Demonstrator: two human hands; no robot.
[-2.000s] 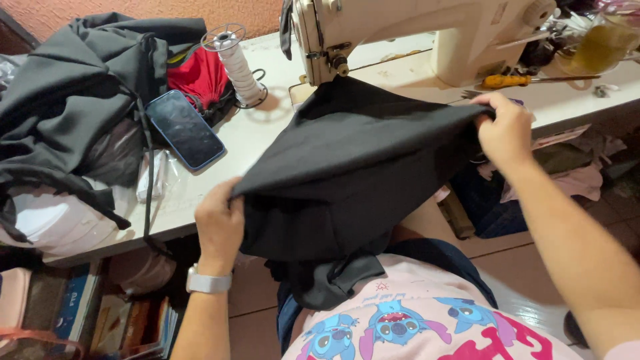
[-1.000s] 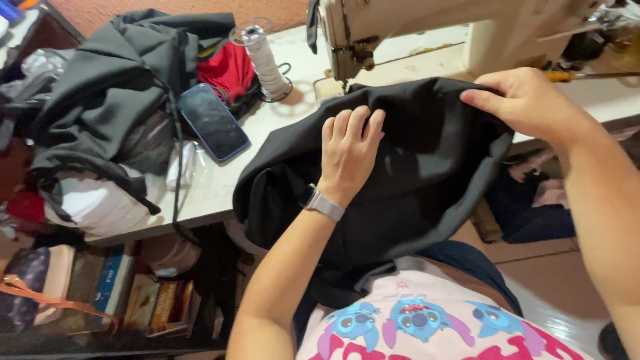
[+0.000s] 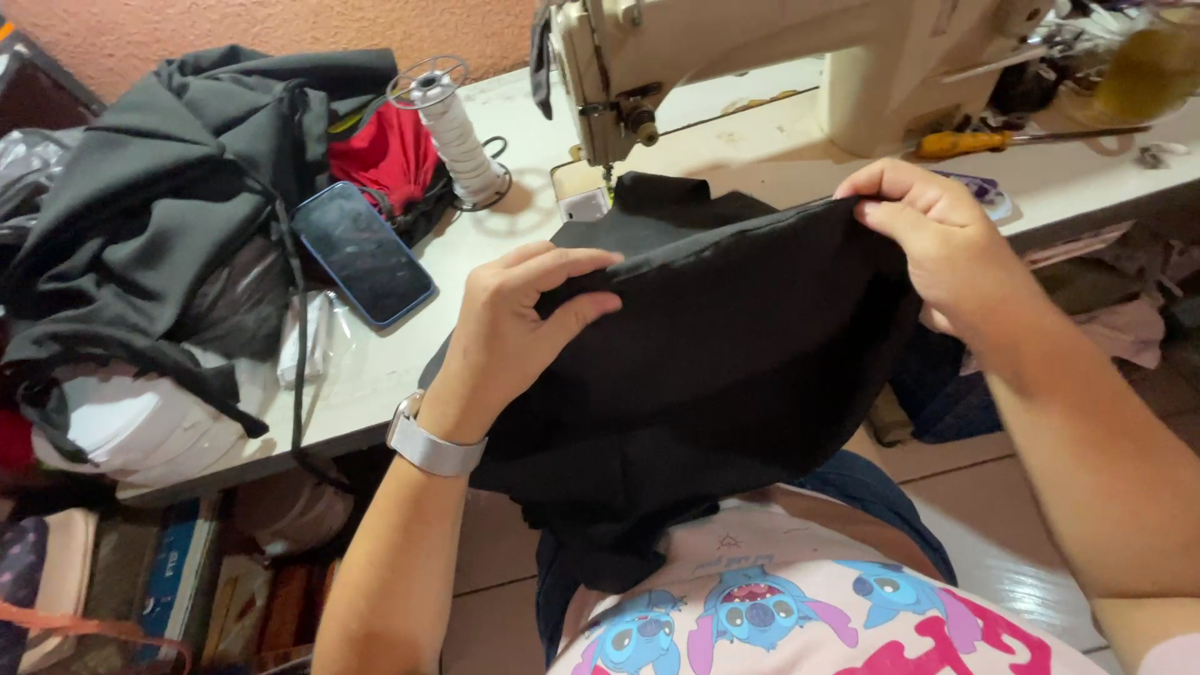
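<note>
Black fabric point(image 3: 694, 375) hangs between my two hands, in front of a sewing machine point(image 3: 712, 47), and drapes down to my lap. My left hand point(image 3: 525, 319) pinches its upper edge between thumb and fingers, left of centre. At the right end of that edge, my right hand point(image 3: 928, 234) grips the cloth with thumb and forefinger. The edge between them is stretched fairly straight and shows a seam or fold. Part of the cloth lies on the table near the machine's needle area; whether it is under the presser foot, I cannot tell.
On the white table point(image 3: 375, 394) lie a phone point(image 3: 366, 253), a spool of white cord point(image 3: 459, 141), red cloth point(image 3: 394, 155) and a pile of dark grey fabric point(image 3: 159, 206). An orange-handled screwdriver point(image 3: 966, 142) rests right of the machine. Books point(image 3: 173, 572) stand below.
My left hand was spread on top of the fabric one second ago and now pinches its upper edge. The cloth, bunched and rounded then, now has a straighter edge between my hands.
</note>
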